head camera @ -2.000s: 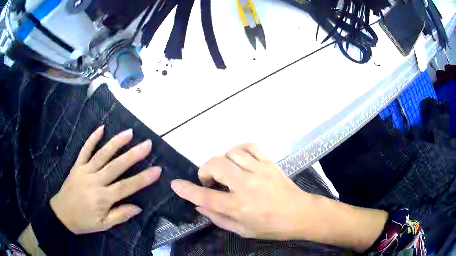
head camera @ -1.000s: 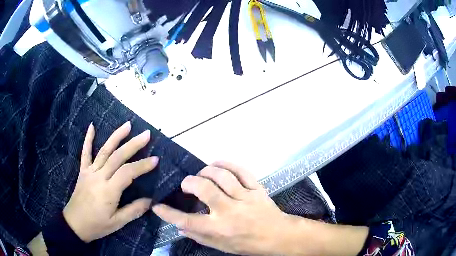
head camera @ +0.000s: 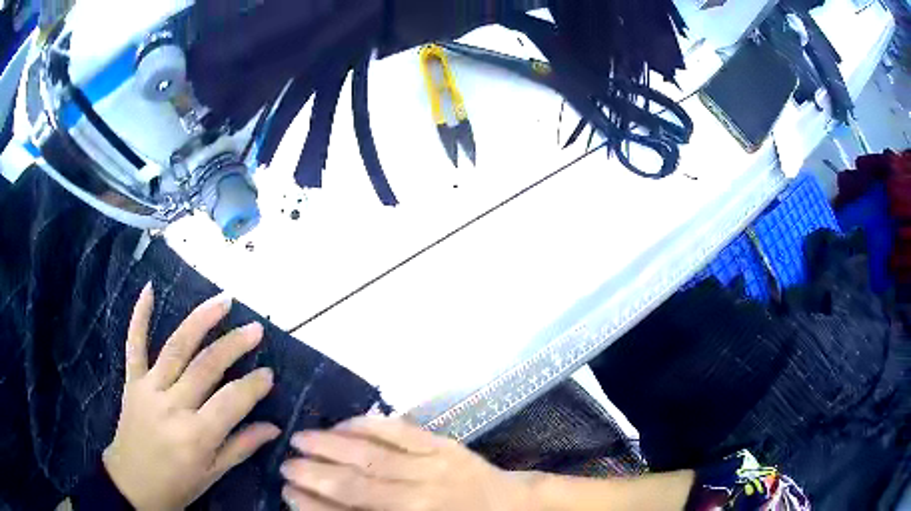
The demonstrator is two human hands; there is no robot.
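Observation:
The dark checked garment piece point(head camera: 85, 284) lies over the machine bed at the left, its straight edge running from under the machine head down to the right. My left hand point(head camera: 185, 409) lies flat on it with fingers spread. My right hand point(head camera: 385, 464) lies over the lower end of the cloth near the table's front edge, fingers together and stretched out to the left. Whether the right fingers pinch any cloth is hidden. The white sewing machine head point(head camera: 110, 100) with a blue stripe stands above the cloth. The presser foot is hard to make out beside the grey-blue cylinder point(head camera: 236, 205).
Yellow thread snips point(head camera: 447, 105) and black-handled shears point(head camera: 639, 125) lie at the back. Black cut strips point(head camera: 375, 135) hang around the machine arm. A flat dark rectangle point(head camera: 749, 95) lies right. A measuring tape point(head camera: 559, 359) lines the front edge; a blue crate point(head camera: 789, 235) stands beyond.
The right hand has flattened over the cloth's lower end, where its fingers were bent at a fold. The left hand stays spread on the cloth. The view has shifted.

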